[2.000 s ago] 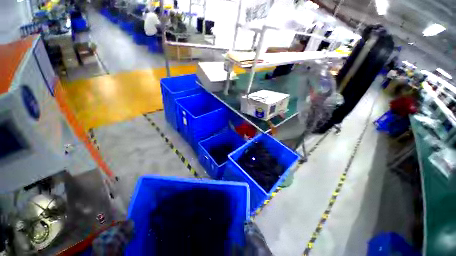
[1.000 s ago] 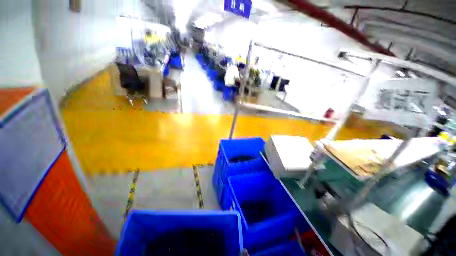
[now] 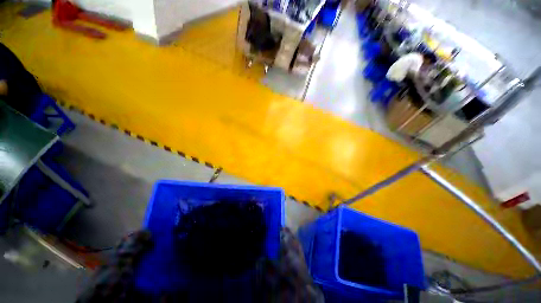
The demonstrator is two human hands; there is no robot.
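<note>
A blue bin [image 3: 222, 190] filled with a dark, glossy mass [image 3: 222, 237] is held level in front of my body. My left hand [image 3: 137, 244] is at the bin's left side and my right hand [image 3: 287, 248] at its right side. Both are dark and blurred, with patterned sleeves below them, and the fingers cannot be made out. The bin stays in front of me across the frames, held between both hands.
Another blue bin [image 3: 415, 248] with dark contents stands close on the right, by a metal post [image 3: 385, 180]. A green-topped bench [image 3: 24, 145], a blue stool [image 3: 52, 112] and a dark-clothed person [image 3: 18, 77] are at left. Yellow floor [image 3: 237, 124] lies ahead; a white-clothed person [image 3: 406, 66] is farther off.
The view has swung left and down, away from the orange-panelled machine and the row of bins. The held bin has stayed in front of me. A bench and person have appeared at left.
</note>
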